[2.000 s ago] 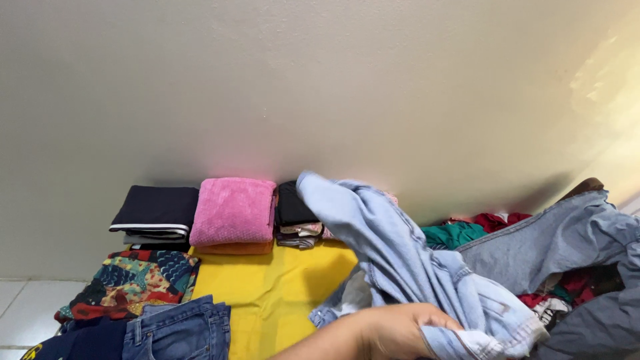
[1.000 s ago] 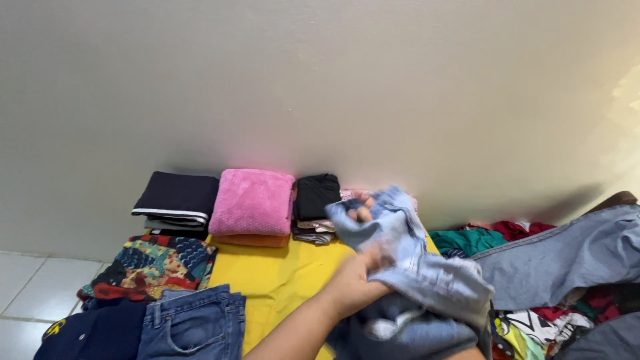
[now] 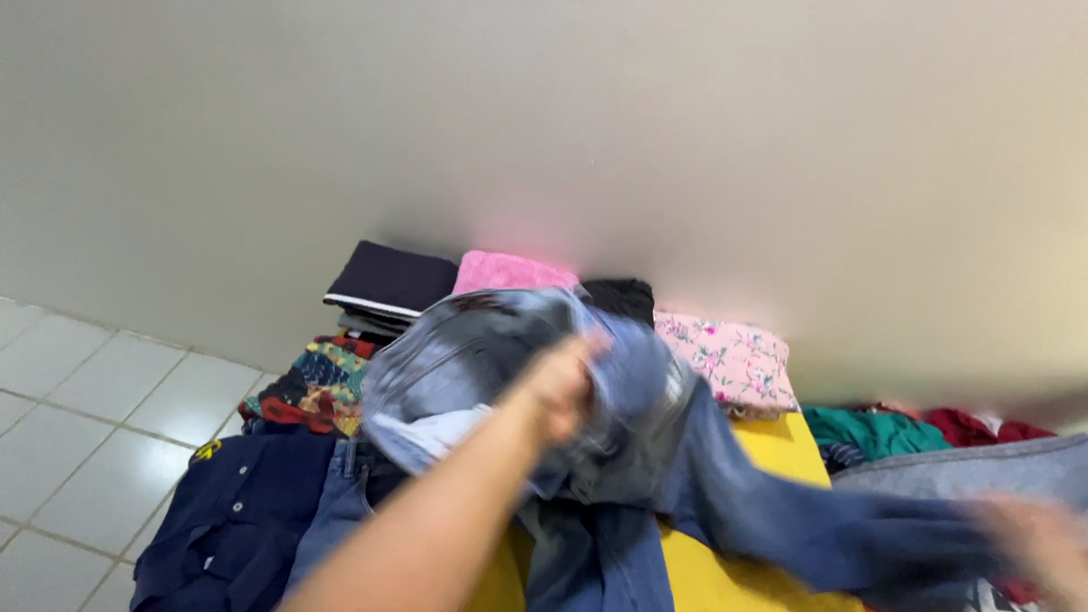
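A pair of blue denim jeans (image 3: 629, 442) is held up, blurred by motion, over a yellow cloth (image 3: 731, 561). My left hand (image 3: 565, 382) grips the jeans near their open waist, which gapes toward the left. At the far right edge my right hand (image 3: 1033, 544), strongly blurred, is at the end of one stretched-out leg and appears to hold it. Another part of the denim hangs down below my left hand. Behind the jeans are a folded pink fleece cloth (image 3: 514, 272), a folded black garment (image 3: 620, 297) and a folded pink floral cloth (image 3: 731, 361).
Dark folded clothes with a white stripe (image 3: 395, 276) stand by the wall, at the left. Nearer lie a colourful patterned garment (image 3: 327, 382), a navy buttoned shirt (image 3: 238, 510) and folded jeans (image 3: 327, 510). Loose green clothing (image 3: 884, 433) and grey-blue denim (image 3: 969, 467) lie right. White floor tiles (image 3: 110, 374) show left.
The bundled denim has opened out, with its waist gaping at the left and a leg stretched right. My right hand has moved out to the right edge. The view has shifted, showing more floor.
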